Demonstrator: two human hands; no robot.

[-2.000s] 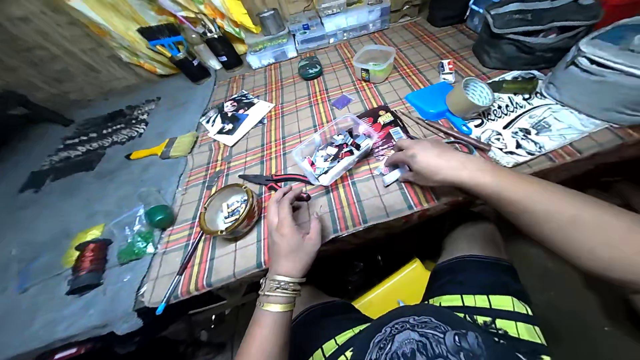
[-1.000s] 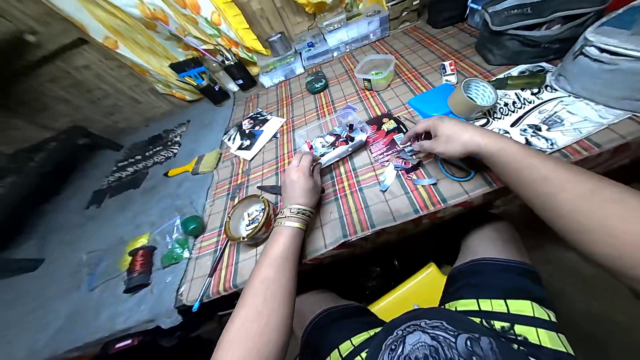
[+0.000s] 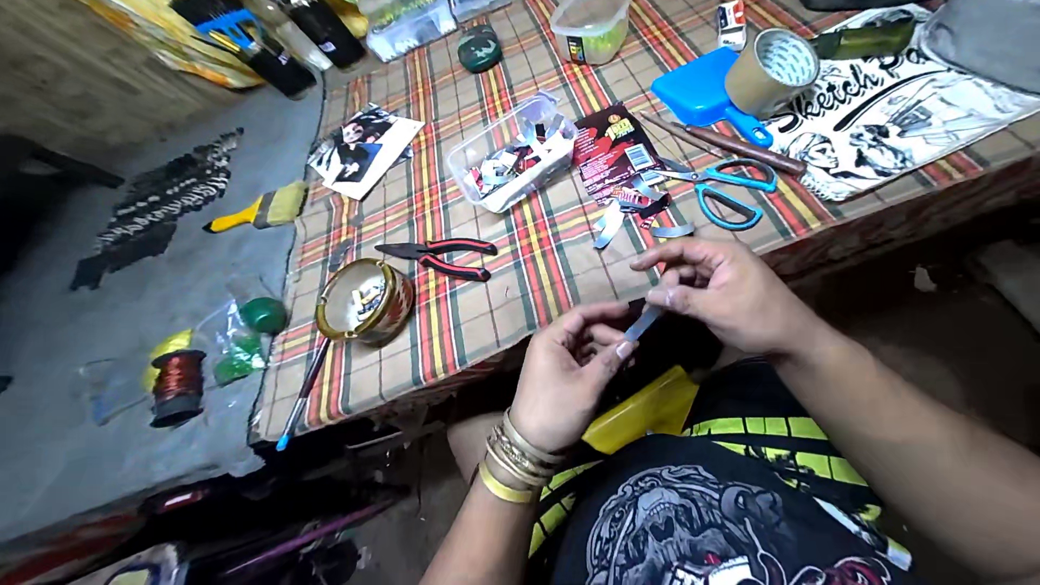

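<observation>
A narrow silvery strip (image 3: 642,323) is pinched at both ends, one by my left hand (image 3: 573,366) and the other by my right hand (image 3: 723,292), in front of the table's edge. Beyond my right hand lie loose cut strips (image 3: 608,223), blue-handled scissors (image 3: 725,195) and a dark red printed packet sheet (image 3: 609,150). A clear plastic tub (image 3: 520,191) holds many cut pieces. Pliers with red and black handles (image 3: 455,258) lie left of my hands, near a round ashtray (image 3: 390,313) with cigarette butts.
A thin paintbrush (image 3: 307,390) lies by the ashtray. Farther left are a copper wire spool (image 3: 178,386), a green ball (image 3: 262,314) and a wide paintbrush (image 3: 264,207). A blue dustpan (image 3: 695,85), cardboard tube (image 3: 756,77) and brown stick (image 3: 747,148) lie at the back right.
Both hands have moved from the tub and the loose strips to the front of the table edge, and now hold one strip between them. The tub stands apart from my left hand.
</observation>
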